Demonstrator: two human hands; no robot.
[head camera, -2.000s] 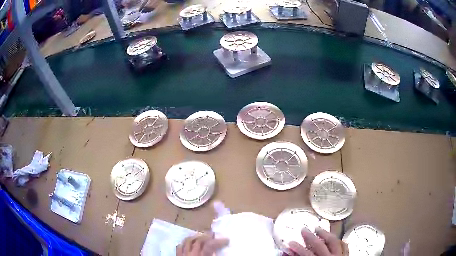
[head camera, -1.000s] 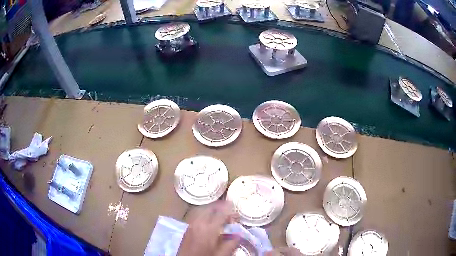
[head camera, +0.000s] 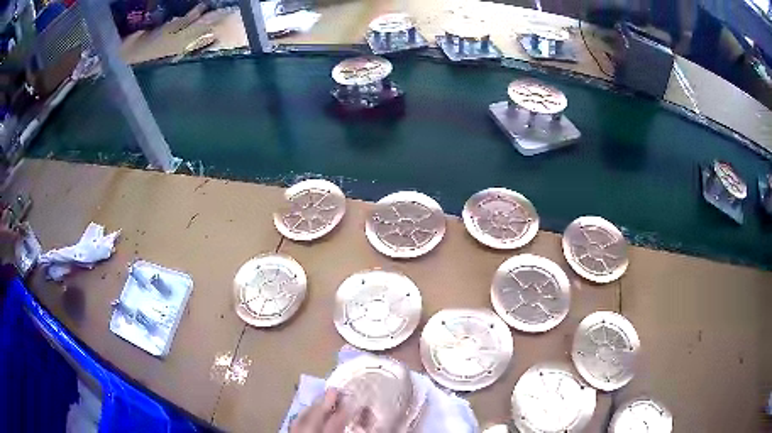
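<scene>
My left hand (head camera: 326, 416) is at the bottom edge, cut off by it. Its fingers are on the lower left of a pale disc (head camera: 372, 391), slightly blurred, over a white sheet (head camera: 453, 411). The disc's lower part is cut off. My right hand is not visible. Round spoked discs lie just beyond in loose rows, among them a whiter one (head camera: 377, 309), another beside it (head camera: 466, 348) and a ribbed one (head camera: 531, 293).
An empty pegged plate (head camera: 152, 308) and crumpled cloth (head camera: 83, 252) lie left on the tan bench. A blue crate (head camera: 110, 397) is lower left. The green belt (head camera: 254, 110) carries discs on pegged plates (head camera: 535, 127). A grey upright (head camera: 127, 93) stands behind.
The view has shifted, so bench items sit further right. The disc under my left hand now shows over the spread sheet. My right hand has left the picture. Discs on the belt have moved right.
</scene>
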